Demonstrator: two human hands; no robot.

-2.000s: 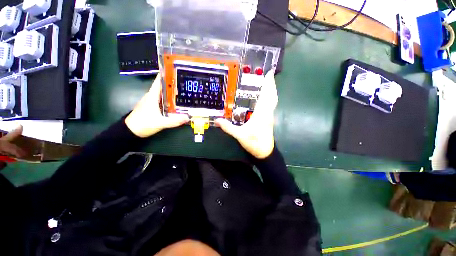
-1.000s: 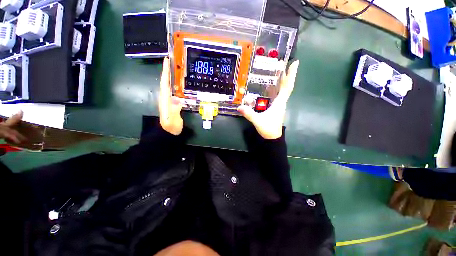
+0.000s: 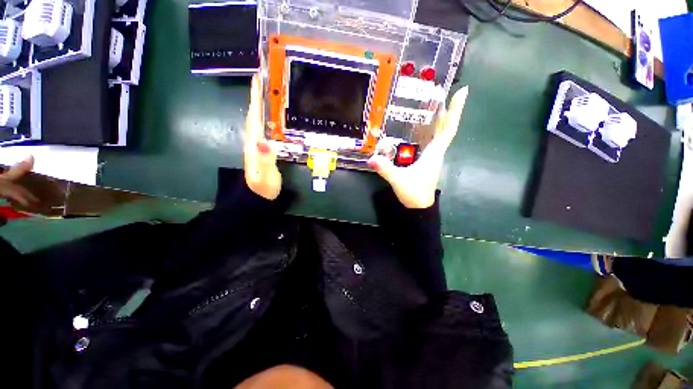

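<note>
The clear acrylic test fixture [image 3: 425, 45] lies on the green bench in front of me. An orange frame [image 3: 386, 91] surrounds the thermostat display [image 3: 328, 93], whose screen is dark with a faint icon row. A yellow clamp [image 3: 322, 161] is at the near edge. A red rocker switch [image 3: 406, 154] glows at the near right corner. My left hand [image 3: 261, 152] holds the fixture's left side. My right hand [image 3: 422, 163] holds its right side, thumb near the switch. Two red round parts [image 3: 418, 72] are at the upper right.
An unlit black panel [image 3: 223, 38] lies left of the fixture. White housings [image 3: 47, 21] sit on dark boards at far left; two more [image 3: 600, 121] sit on a black pad [image 3: 600, 182] at right. A blue holder [image 3: 676, 57] and cables [image 3: 524, 14] are behind. Another person's hand [image 3: 15, 182] shows at far left.
The display's lit digits have gone dark. My left hand has shifted from the near left corner to the fixture's left side. The fixture appears higher and further right in view.
</note>
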